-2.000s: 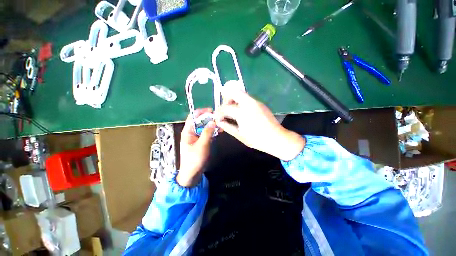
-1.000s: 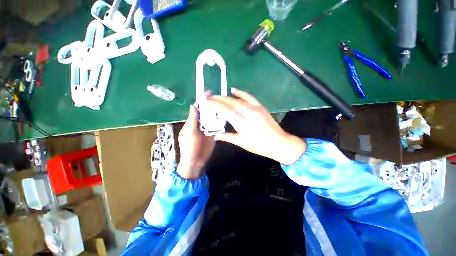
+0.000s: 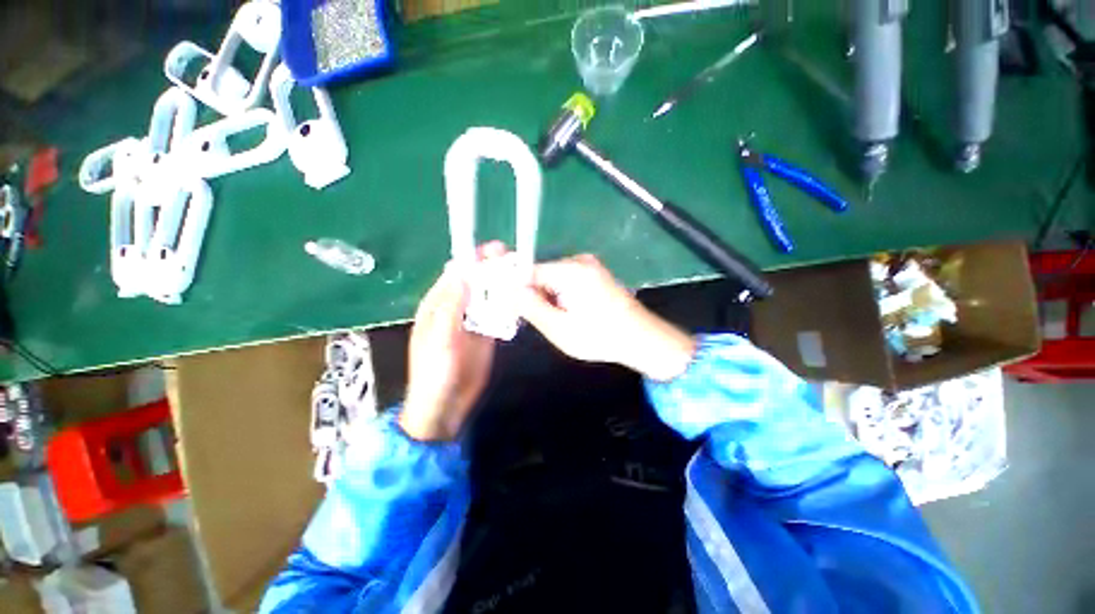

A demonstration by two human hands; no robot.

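Observation:
A white loop-shaped housing (image 3: 525,204) is held over the bench's front edge, its open loop pointing away from me and its solid end toward me. My left hand (image 3: 447,348) grips the solid end from the left and partly from below. My right hand (image 3: 591,314) has its fingers on the right side of the solid end. The fingertips partly hide that end. I cannot tell whether the two halves are fully closed.
On the green mat (image 3: 396,192) are a pile of white housings (image 3: 180,228), a clear capsule-like item (image 3: 341,256), a blue tray (image 3: 382,60), a mallet (image 3: 660,206), blue cutters (image 3: 769,210), a clear cup (image 3: 606,50) and two grey screwdrivers (image 3: 877,84). Cartons stand below.
The two separate loop pieces have come together into one in my hands. The blue patch no longer shows. The view has shifted, moving the bench items left in the picture.

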